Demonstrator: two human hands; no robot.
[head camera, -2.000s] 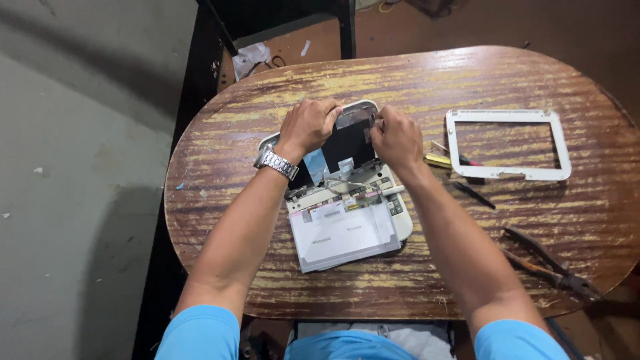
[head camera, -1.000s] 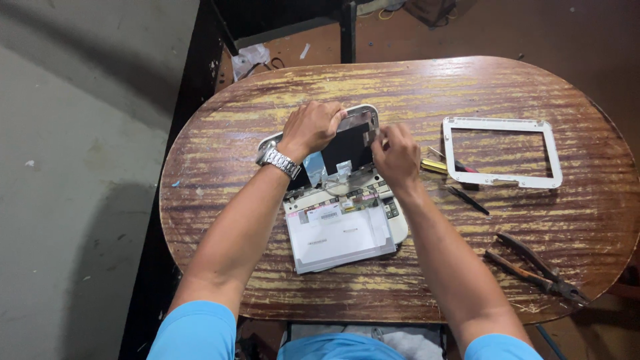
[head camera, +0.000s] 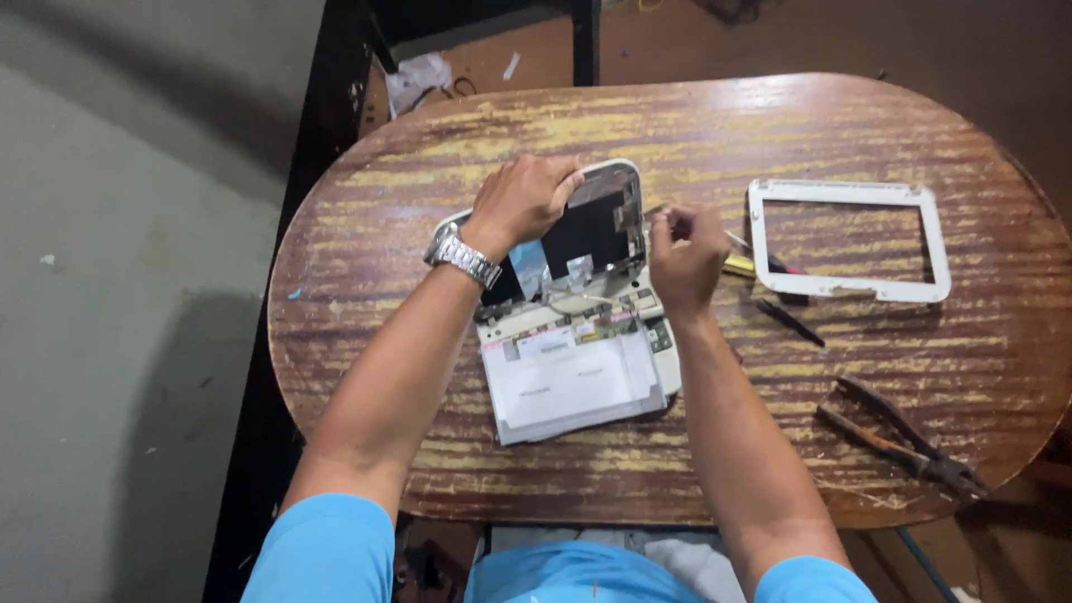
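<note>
A small white laptop stands opened on the table, its lid shell (head camera: 599, 222) raised and showing a black interior with foil tape and cables. My left hand (head camera: 523, 201), a metal watch on its wrist, grips the top edge of that lid. The detached LCD panel (head camera: 578, 385) lies back side up over the keyboard (head camera: 659, 335), with a thin cable (head camera: 578, 297) near the hinge. My right hand (head camera: 688, 247) is just right of the lid, apart from it, thumb and fingers pinched together around a small thin item whose kind I cannot tell.
The white screen bezel (head camera: 938, 243) lies at the right, partly over a yellow-handled tool (head camera: 739, 266). Nearer me are a slim black tool (head camera: 790, 322) and worn pliers (head camera: 913, 444) with spread handles. The oval wooden table (head camera: 377, 209) has a scuffed top.
My right hand has moved right, away from the lid's right edge where it was working. My left hand stays on the lid's top edge.
</note>
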